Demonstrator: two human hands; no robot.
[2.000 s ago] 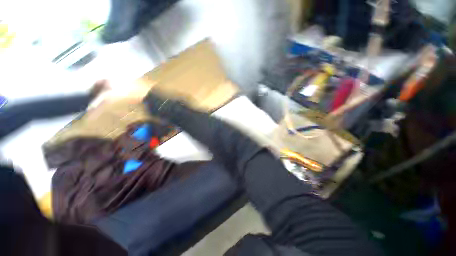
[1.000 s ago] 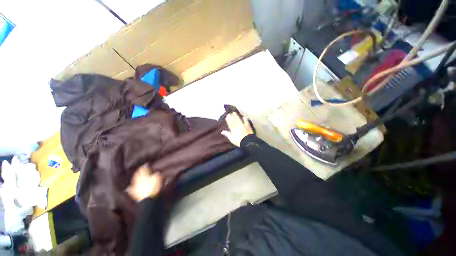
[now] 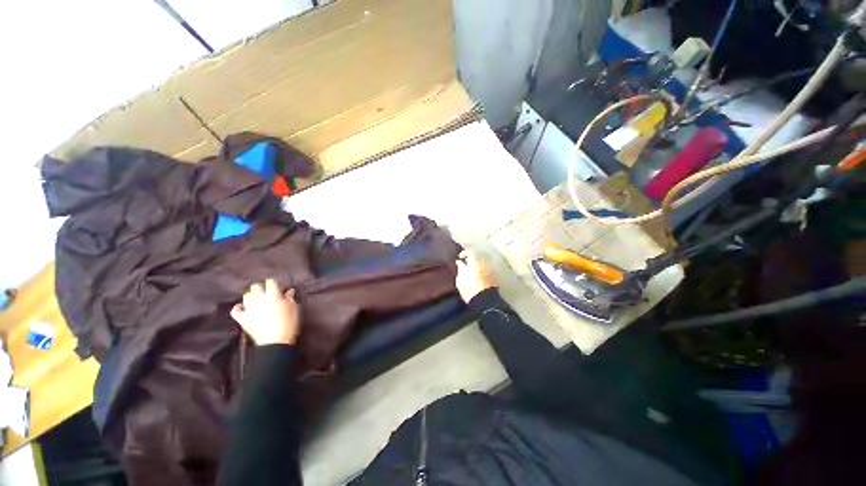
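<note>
A dark brown garment [image 3: 180, 275] lies heaped over the left of the table, with a sleeve stretched right over a dark navy padded form [image 3: 408, 334]. My left hand [image 3: 267, 313] grips the cloth at the near end of the sleeve. My right hand [image 3: 472, 275] holds the sleeve's right end between thumb and fingers. Blue pieces [image 3: 231, 227] show among the folds. The steam iron [image 3: 584, 277], with an orange-yellow handle, rests on a beige pad [image 3: 655, 285] to the right, untouched.
A tan cardboard sheet [image 3: 313, 81] stands behind the white table surface [image 3: 408, 180]. A tan hose [image 3: 573, 176] loops above the iron, and a dark cord runs from it to the right. Cluttered items with a red piece [image 3: 686, 161] lie at the back right.
The garment sleeve is now spread flatter along the form. My right hand has moved from lying on the sleeve to pinching its end. My left hand has moved up slightly on the cloth.
</note>
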